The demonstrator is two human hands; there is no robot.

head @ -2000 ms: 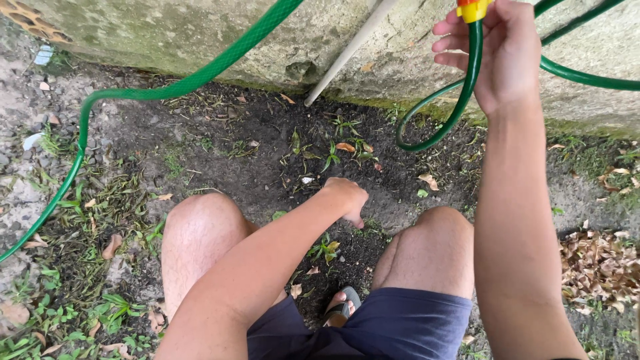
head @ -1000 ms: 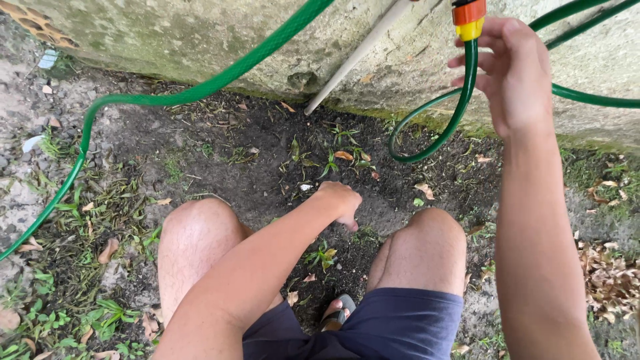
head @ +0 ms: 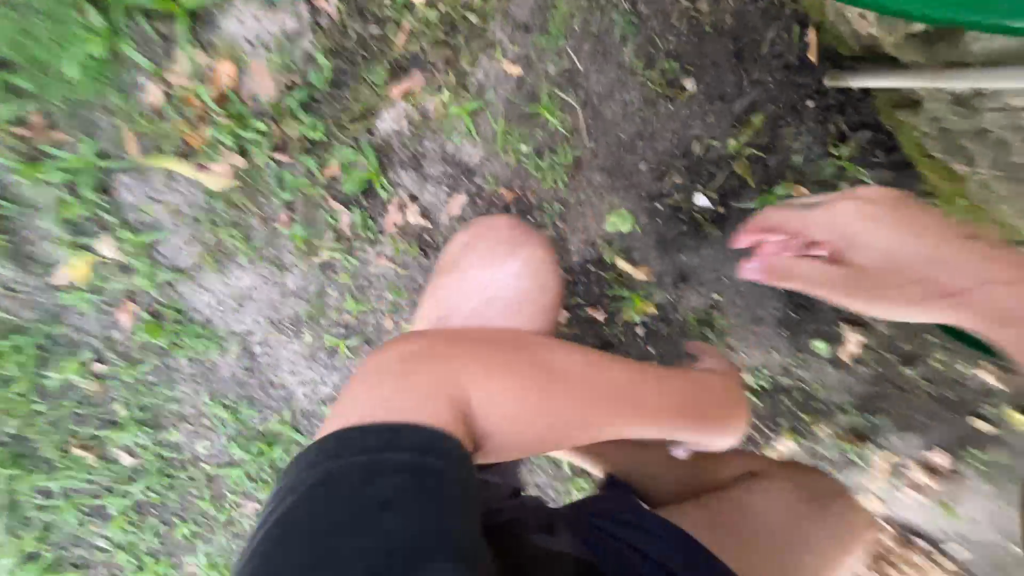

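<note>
My right hand [head: 864,252] reaches in from the right edge over dark soil, thumb and fingers slightly apart, with nothing seen between them. Below and left of it, my left hand [head: 712,400] is bent at the wrist near my right knee; its fingers are mostly hidden and the view is blurred. A green hose [head: 944,12] crosses the top right corner, and a short green stretch shows behind my right wrist. The tip of a pale pole [head: 920,78] lies at the foot of the wall.
A rough, mossy wall [head: 980,144] stands at the right. Soil with grass [head: 160,480], small weeds and dry leaves [head: 408,84] spreads to the left. My knees [head: 496,272] are bent below. A small white bit [head: 702,201] lies on the dark soil.
The view has swung strongly to the left and turned. My right hand, earlier at the hose's orange and yellow connector, is now over the soil away from it; the connector is out of view.
</note>
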